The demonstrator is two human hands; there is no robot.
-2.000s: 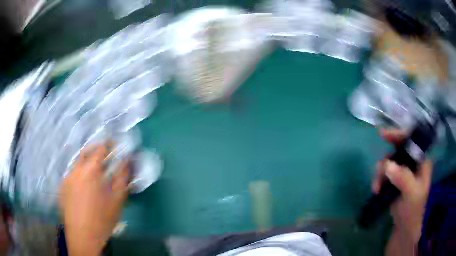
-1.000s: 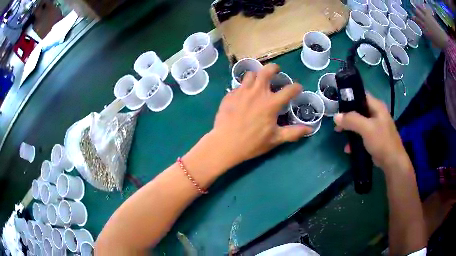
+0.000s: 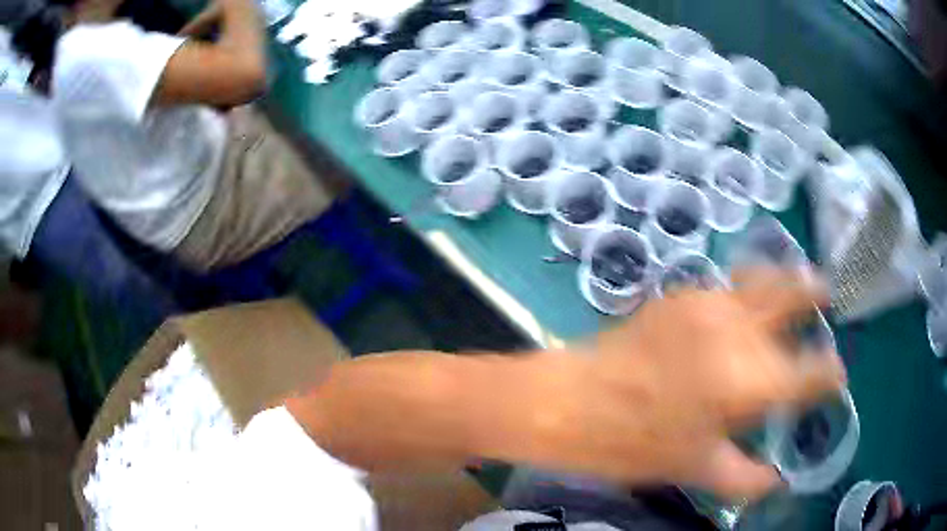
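My left hand [image 3: 727,384] is blurred and reaches from the left over the bench. Its fingers are spread at white fan housings; one housing [image 3: 820,446] shows just past the fingertips, and another lies partly behind the fingers. Whether the hand grips one of them cannot be told. Many white housings [image 3: 620,264] stand upright in rows beyond the hand, several with dark centres. One more housing [image 3: 867,508] is at the bottom right, cut off by the edge. My right hand is not in view.
The green bench [image 3: 530,264] has a pale edge strip. A clear bag of screws [image 3: 867,244] lies at the right. An open carton [image 3: 260,347] of small white parts [image 3: 156,446] is at the lower left. A co-worker [image 3: 145,114] is at the upper left, near a white heap [image 3: 327,31].
The view has swung left, to the rows of housings and the carton. The cardboard sheet, the screwdriver and my right hand have left the picture. My left hand is now at other housings.
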